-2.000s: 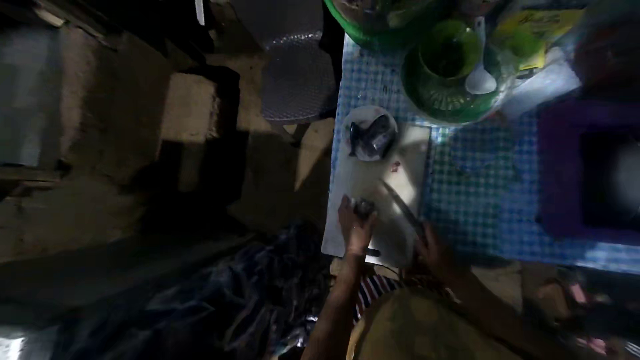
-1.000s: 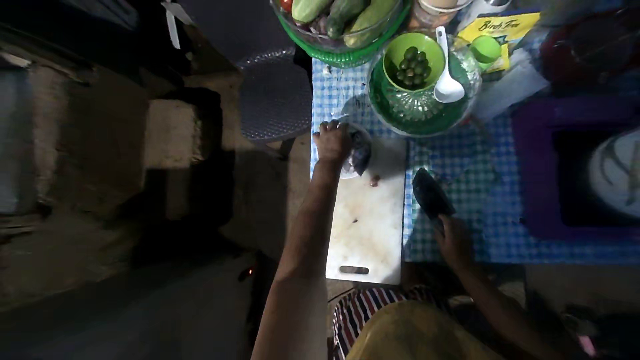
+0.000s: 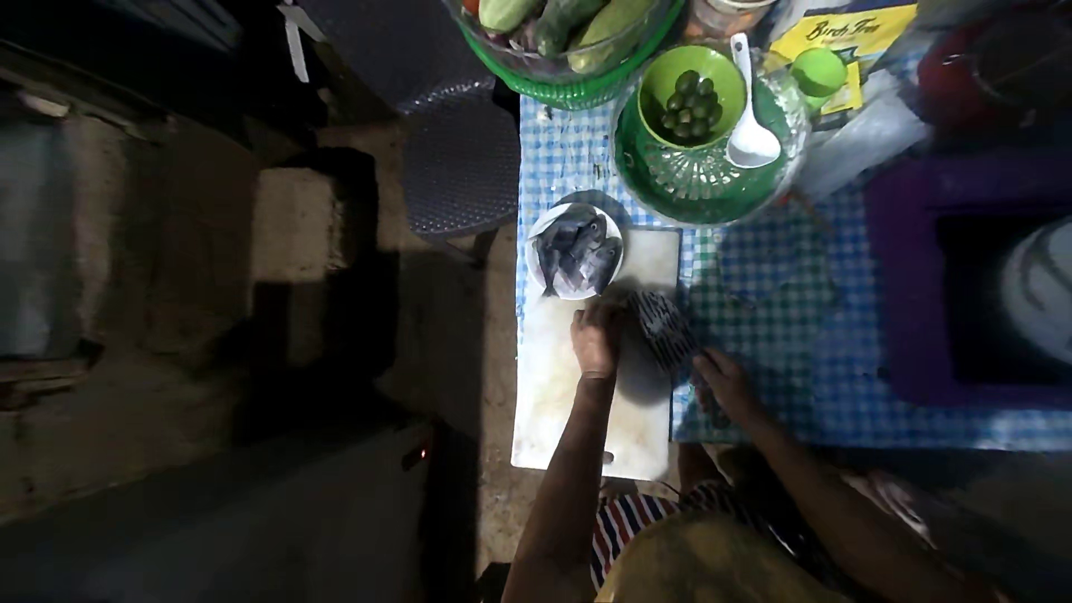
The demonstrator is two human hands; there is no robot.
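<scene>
My right hand (image 3: 722, 381) grips a broad-bladed knife (image 3: 663, 329), its blade slanting up and left over the white cutting board (image 3: 557, 394). On the board, just left of the blade, lies my left hand (image 3: 597, 335); its fingers are bent near the board's surface, and whether they hold something cannot be told. Above that hand, a white plate (image 3: 536, 261) holds several whole dark fish (image 3: 578, 251) and overlaps the board's upper left corner.
Vegetables fill a bowl in a green basket (image 3: 569, 96) at the table's top edge. Right of it, a green bowl (image 3: 655, 126) of small green fruits and a white ladle (image 3: 754, 142) sit on a green glass dish (image 3: 699, 201). A purple basin (image 3: 904, 293) stands far right.
My left hand has moved from the plate down onto the board. The knife in my right hand has moved left, from beside the board to over it.
</scene>
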